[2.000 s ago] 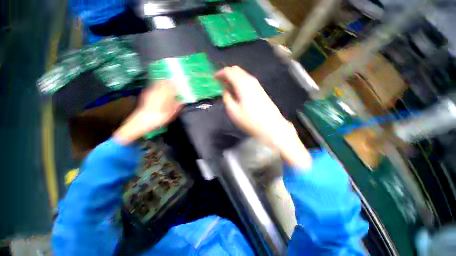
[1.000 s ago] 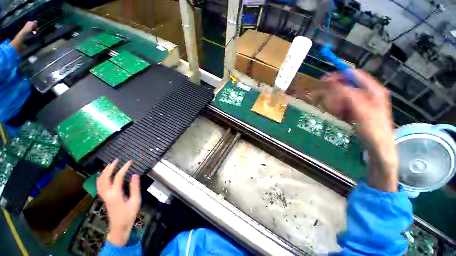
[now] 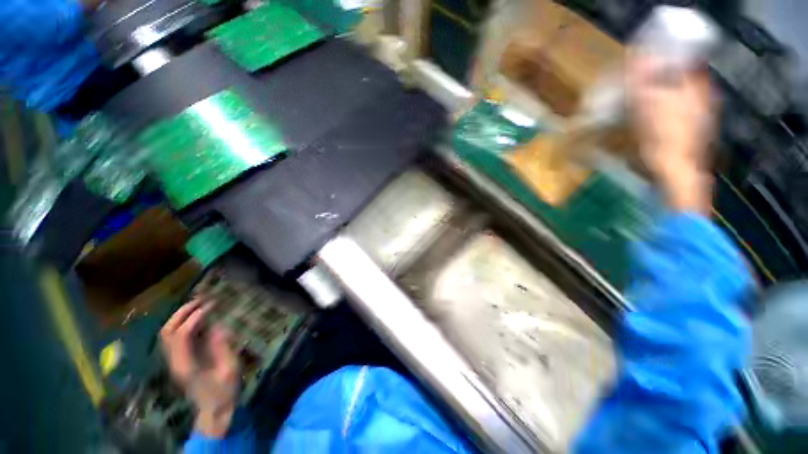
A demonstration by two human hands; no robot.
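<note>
My right hand (image 3: 673,129) is raised at the upper right, blurred, and grips the large white adhesive tube (image 3: 678,35), whose upper end shows above the fingers. My left hand (image 3: 202,355) is low at the left, fingers apart and slightly bent, in front of the stacked pallets (image 3: 252,310); it holds nothing visible. Green circuit boards (image 3: 213,146) lie on the black sheet, and another pair of boards (image 3: 266,35) lies farther back. The tan glue stand (image 3: 549,168) has no tube on it.
The conveyor's silver rail (image 3: 399,328) runs beside its dirty pale bed (image 3: 523,328). A brown carton (image 3: 133,266) is at the left. A person's blue sleeve (image 3: 44,53) is at the upper left. A fan (image 3: 784,346) is at the right edge.
My right hand has taken hold of the white tube and lifted it off the tan stand. My left hand remains low at the left. The view has shifted and blurred.
</note>
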